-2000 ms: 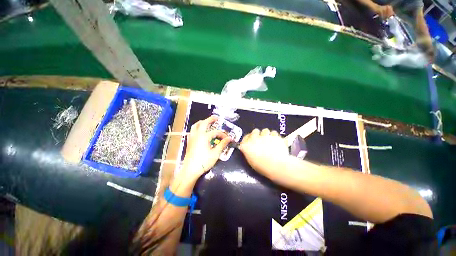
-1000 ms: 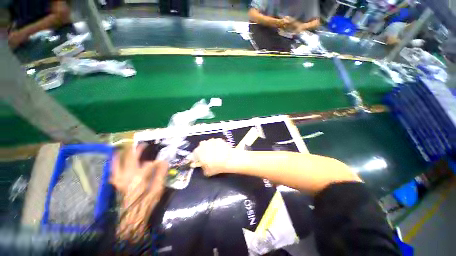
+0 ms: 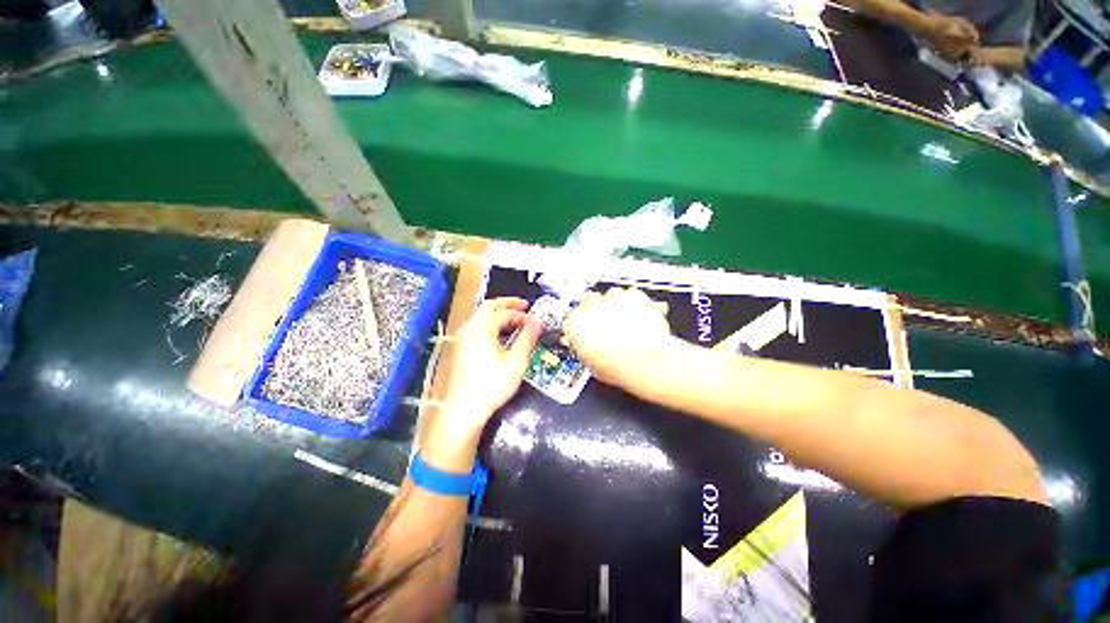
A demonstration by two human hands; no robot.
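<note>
An open white housing [image 3: 572, 393] with a green circuit board [image 3: 554, 364] lies on the black mat between my hands. My left hand [image 3: 491, 365], with a blue wristband, has thumb and fingertips at the housing's upper left side. My right hand [image 3: 618, 337] is curled over its upper right side. My fingers hide the upper part of the unit, and whatever the right hand may hold is hidden. A white cable in crinkled clear plastic [image 3: 639, 231] runs from beyond the housing onto the green belt.
A blue bin [image 3: 435, 301] of silvery bits, with a yellow stick [image 3: 366, 304] on top, stands left of the printed black mat [image 3: 633, 511]. Loose bits [image 3: 203, 298] lie farther left. A grey post [image 3: 274, 116] crosses the green conveyor [image 3: 487, 158]. Another unit [image 3: 354, 69] lies beyond; a person's hands [image 3: 956, 39] show upper right.
The view swung away and back. My left hand, lifted off the unit toward the bin one second ago, is back at the housing. A unit on the belt has shifted right since the first frame.
</note>
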